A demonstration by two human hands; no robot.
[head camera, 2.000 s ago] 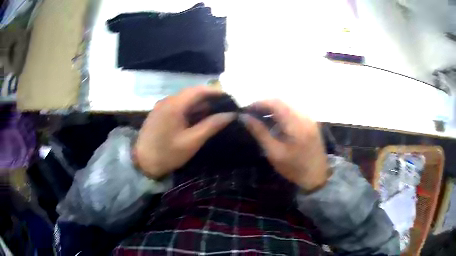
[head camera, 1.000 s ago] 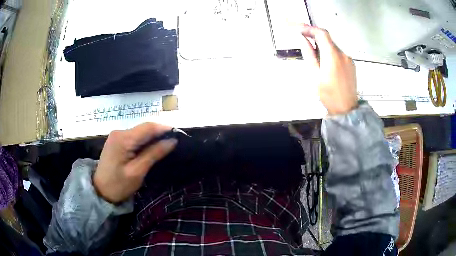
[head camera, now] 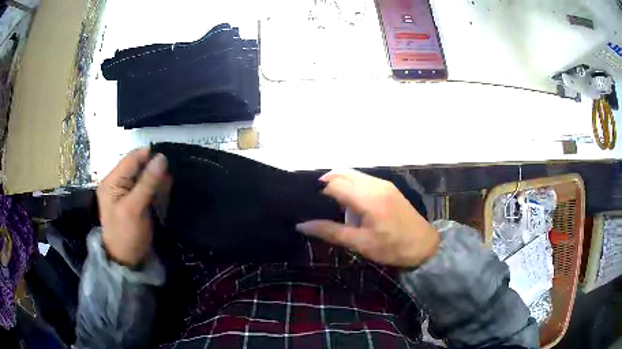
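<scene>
A black cloth panel (head camera: pixel 232 204) is stretched between my hands over the lap, its upper left part raised against the table's front edge. A short pale line shows near its top edge. My left hand (head camera: pixel 133 204) pinches its upper left corner between thumb and fingers. My right hand (head camera: pixel 375 218) is at the panel's right part, thumb and forefinger spread around its edge; whether it also holds something small cannot be told. A folded stack of dark panels (head camera: pixel 187 82) lies on the white table at the left.
A phone with a lit pink-red screen (head camera: pixel 412 41) lies at the back. A tan board (head camera: pixel 41 95) is at the left end. A sewing machine part (head camera: pixel 590 82) and yellow-brown rings (head camera: pixel 603 123) are at right. An orange-brown basket (head camera: pixel 569 238) holds plastic and paper. A tan square (head camera: pixel 247 138) is on the table.
My right hand has come down from beside the phone to the cloth, uncovering the phone. My left hand has moved slightly left and up, raising the cloth's left end.
</scene>
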